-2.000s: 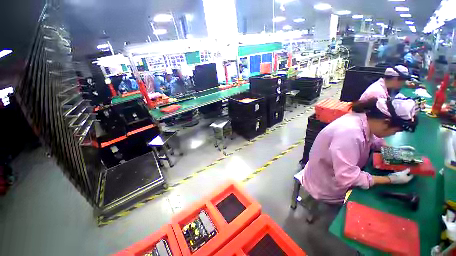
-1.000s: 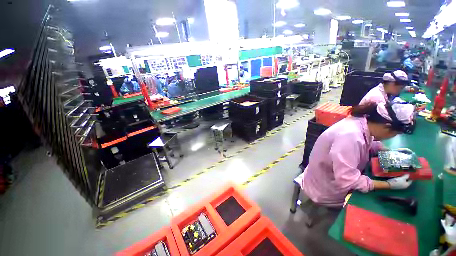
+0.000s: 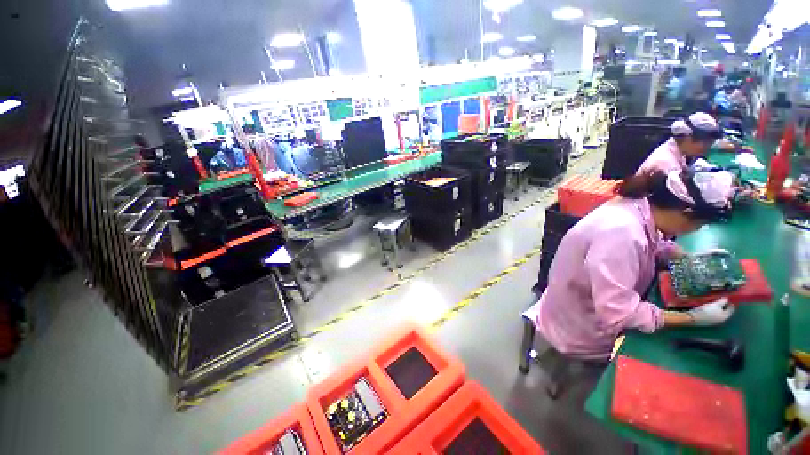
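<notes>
Neither of my hands is in view. Nearest in front of me, red-orange foam trays [image 3: 435,404] lie side by side at the bottom edge, cut off by it. One tray's lower pocket holds a circuit board [image 3: 355,414] with yellow, black and pale grey parts. Its upper pocket [image 3: 411,371] is empty with a dark bottom. Another board [image 3: 289,444] shows partly in the tray to the left. The right tray's visible pocket [image 3: 478,435] shows a dark bottom.
A seated person in pink [image 3: 599,275] handles a board [image 3: 706,275] over a red pad on the green bench [image 3: 764,355]. A bare red pad [image 3: 679,404] and black tool [image 3: 706,347] lie nearer. A rack [image 3: 115,204], low trolley [image 3: 235,324], stool [image 3: 391,228] and black totes [image 3: 435,209] stand beyond.
The seated person's board has tilted and shifted slightly over the red pad. The trays and the boards in them look unchanged.
</notes>
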